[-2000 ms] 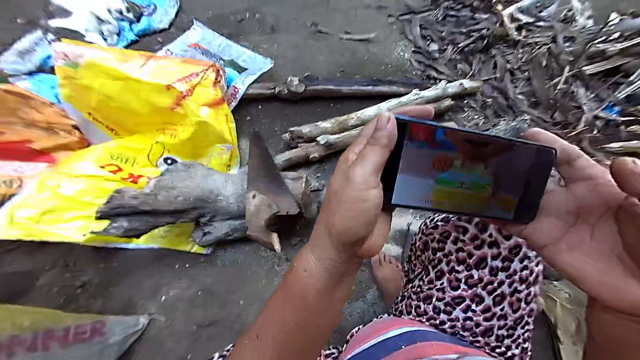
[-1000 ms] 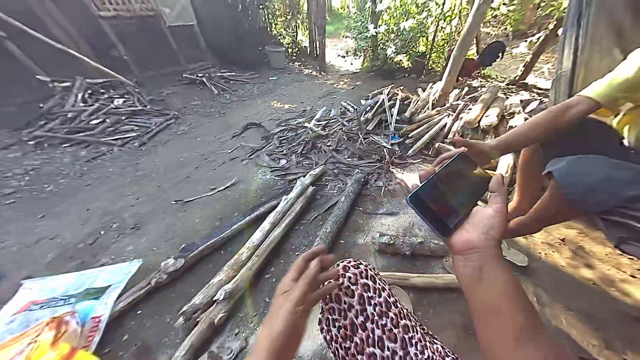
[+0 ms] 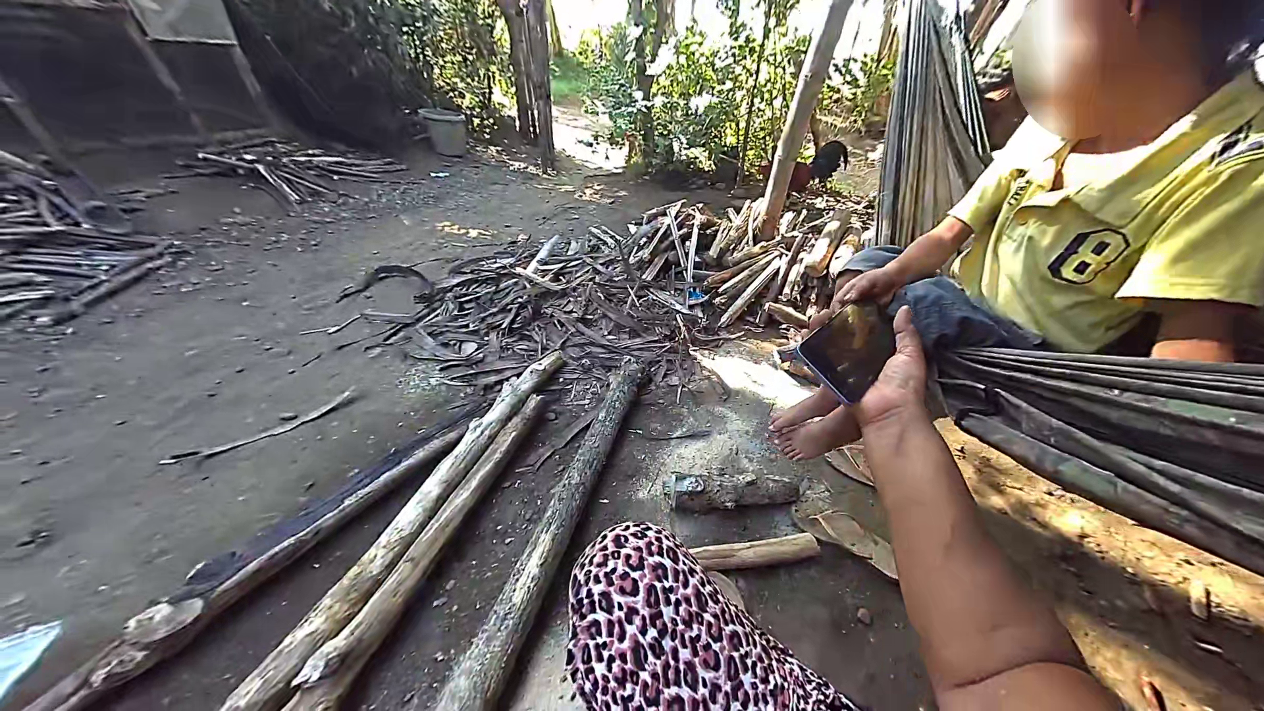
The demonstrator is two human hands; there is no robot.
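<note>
My right hand (image 3: 897, 380) reaches out at the right and grips a smartphone (image 3: 846, 353) by its near edge, the screen tilted up and dark with reflections. Another person in a yellow shirt (image 3: 1106, 217) sits beside it in a hammock (image 3: 1106, 454), one hand (image 3: 869, 286) at the phone's far edge; whether that hand grips it cannot be told. My left hand is out of view. My knee in leopard-print cloth (image 3: 652, 622) shows at the bottom centre.
Long wooden poles (image 3: 425, 523) lie on the dirt ground at lower left. Ahead is a heap of bark strips and split firewood (image 3: 592, 286). A short log (image 3: 736, 491) lies near my knee. A slanted post (image 3: 805, 118) stands behind the heap, a grey bucket (image 3: 444, 131) farther back.
Two seconds ago both my hands were at the phone; now only my right hand holds it, extended toward the seated person. My left hand has left the view, which has swung up and right.
</note>
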